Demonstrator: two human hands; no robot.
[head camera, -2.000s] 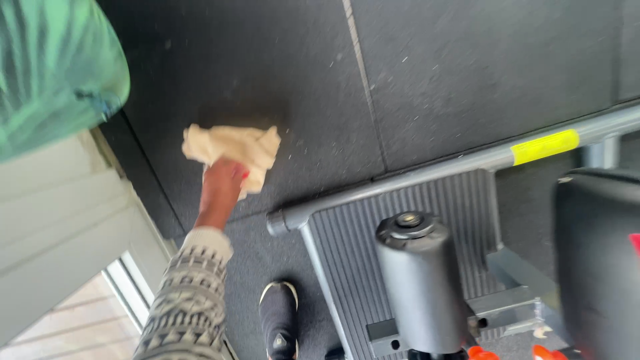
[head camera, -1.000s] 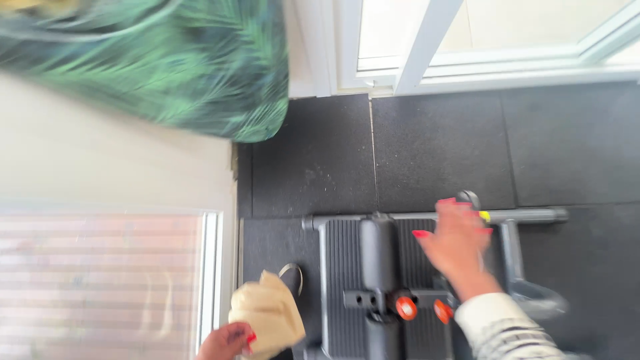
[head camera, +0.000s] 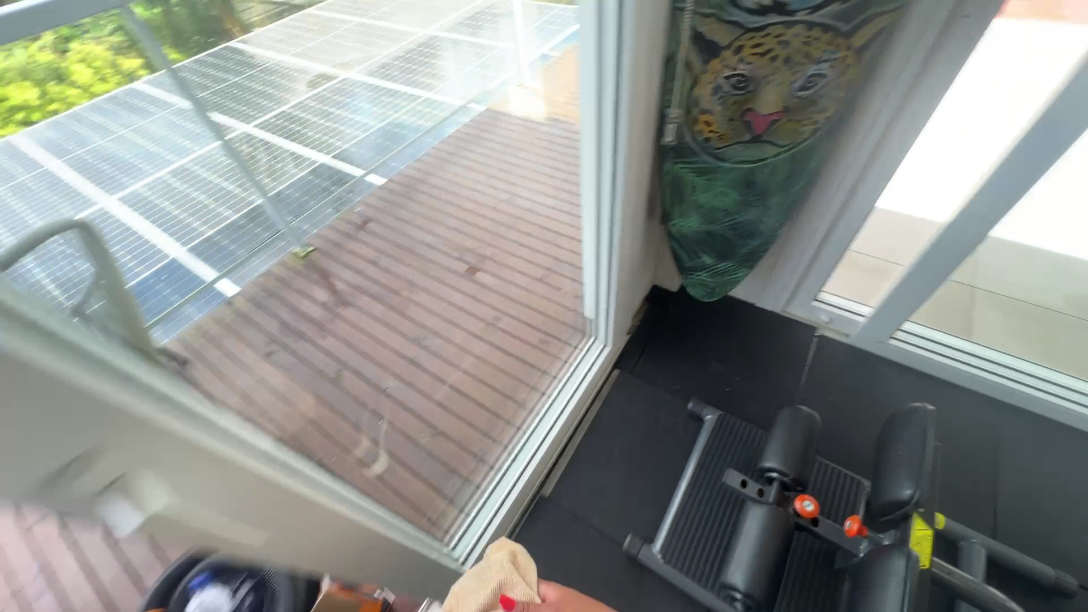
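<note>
At the bottom edge of the head view, a hand with red nails (head camera: 557, 597), which looks like my left hand, holds a beige cloth (head camera: 497, 576). Only its fingers and part of the back show. The cloth is bunched beside the sill of the glass door. My right hand is out of view. To the right stands an exercise bench with black padded rollers (head camera: 758, 544), orange knobs (head camera: 806, 507) and a ribbed footplate (head camera: 710, 484), on black rubber floor tiles (head camera: 595, 446).
A glass door frame (head camera: 605, 255) borders a wooden deck (head camera: 408, 340) with solar panels (head camera: 212, 161) beyond. A green board painted with a leopard face (head camera: 756, 110) leans in the corner. Another sliding door's track (head camera: 986, 361) runs at right. A dark round container (head camera: 225, 586) is lower left.
The view has swung widely toward the glass door and deck. My right hand, over the bench a second ago, is out of view. The beige cloth is still held.
</note>
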